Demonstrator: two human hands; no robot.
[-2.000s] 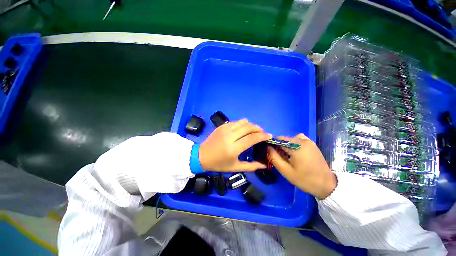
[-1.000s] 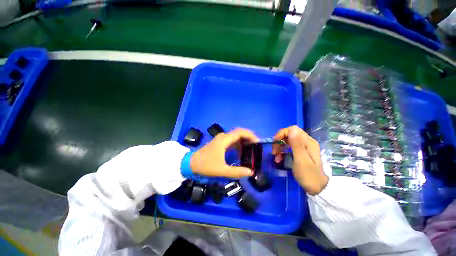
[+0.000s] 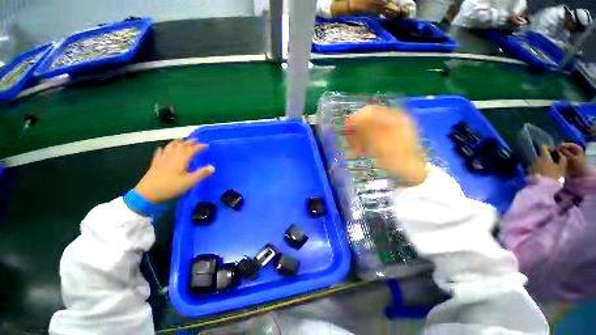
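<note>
My left hand [image 3: 171, 171] is open and empty over the upper left rim of the blue work tray [image 3: 261, 131], with a light blue band at the wrist. My right hand [image 3: 385, 141] is blurred over the upper part of the clear blister trays [image 3: 372, 209]; whether its fingers hold anything cannot be told. Several black housings [image 3: 295, 236] lie loose in the work tray, most near its lower left. One piece with a white or silver face [image 3: 265, 255] lies among them.
A grey metal post [image 3: 300, 65] stands behind the work tray. The green conveyor belt [image 3: 222, 88] carries small black parts [image 3: 166, 114]. A blue tray of black parts [image 3: 444, 105] is right of the blister trays. A person in a pink smock [image 3: 546, 229] works at right; others sit across the belt.
The view has swung up and right. My hands have moved apart; the left no longer holds the black housing. The right has moved over the blister trays. More housings show in the work tray.
</note>
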